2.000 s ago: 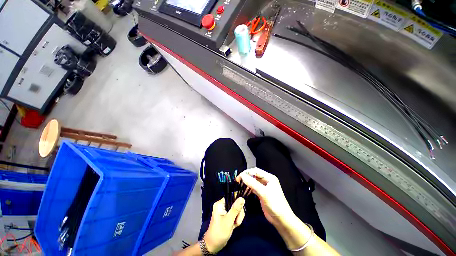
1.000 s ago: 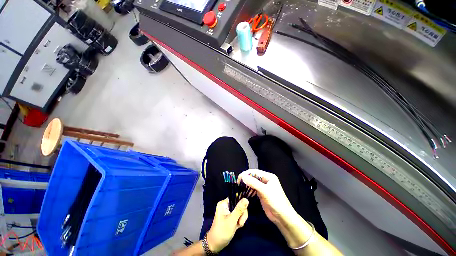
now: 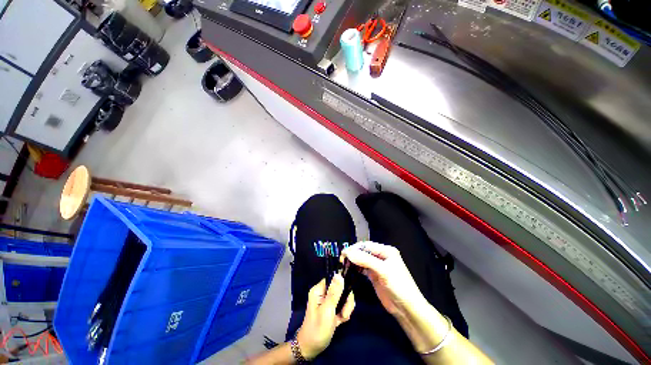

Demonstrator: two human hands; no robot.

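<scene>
A sheaf of black cables (image 3: 330,271) is held over my lap, its stripped ends with blue, red and white cores pointing away from me. My left hand (image 3: 321,319) is closed around the sheaf below the stripped ends. My right hand (image 3: 378,269) pinches some cable ends at the right side of the sheaf, near the stripped tips. The fingers hide how many it holds. The lower part of the sheaf is hidden by my hands and is dark against my dark trousers.
Loose black cables (image 3: 532,107) lie on the steel tray (image 3: 457,100). A pale teal roll (image 3: 351,50), orange-red looped handles (image 3: 374,31) and a red-handled tool (image 3: 380,57) lie beside the control panel. A blue crate (image 3: 168,278) with black bundles stands left, near a round wooden stool (image 3: 74,192).
My left fingers have shifted on the sheaf and are more extended. The stripped ends at the top are spread a little wider, towards my right hand. The view has shifted slightly.
</scene>
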